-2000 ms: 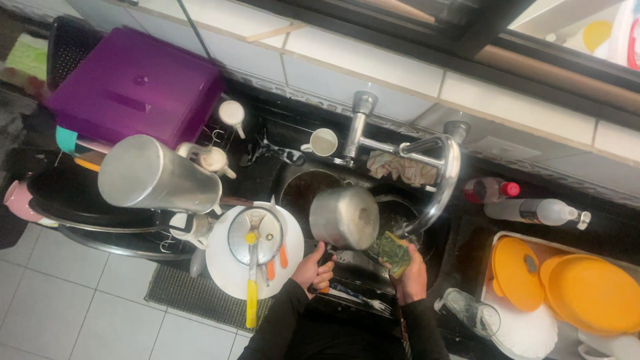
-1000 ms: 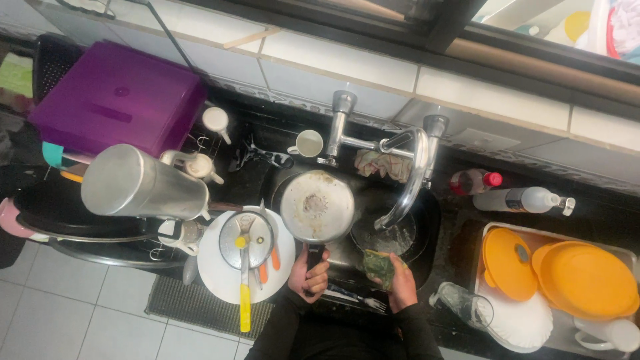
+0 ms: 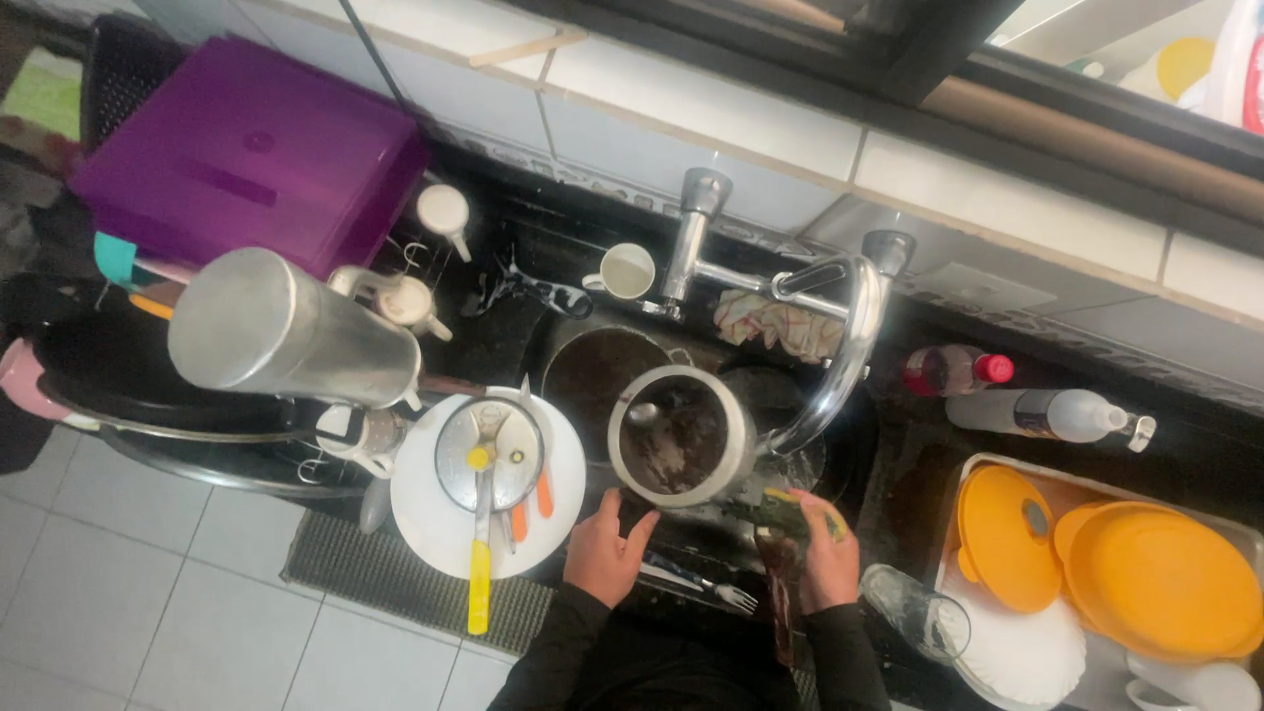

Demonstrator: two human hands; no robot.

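A metal saucepan (image 3: 729, 449) is tilted over the sink, its mouth and dark inside facing up toward me. My left hand (image 3: 607, 548) is at the near side of its rim, thumb and fingers around what looks like its dark handle, which barely shows against the black sink. My right hand (image 3: 828, 558) holds a green and yellow sponge (image 3: 805, 506) just right of the saucepan. A chrome faucet (image 3: 854, 355) curves down beside the saucepan. Behind it, a round pan (image 3: 592, 365) sits in the sink. A fork (image 3: 733, 595) lies at the sink's near edge.
Left are a white plate (image 3: 425, 513) bearing a glass lid (image 3: 513, 430) and yellow-handled utensil (image 3: 479, 583), a tall metal pot (image 3: 296, 326) and a purple box (image 3: 257, 148). Right are a glass (image 3: 913, 612), bottles and a tray (image 3: 950, 513) with orange containers (image 3: 1165, 578). A mug (image 3: 627, 272) stands behind.
The saucepan has turned from showing its outer base to showing its open mouth. The sponge, low at the right of the pan a second ago, remains in my right hand.
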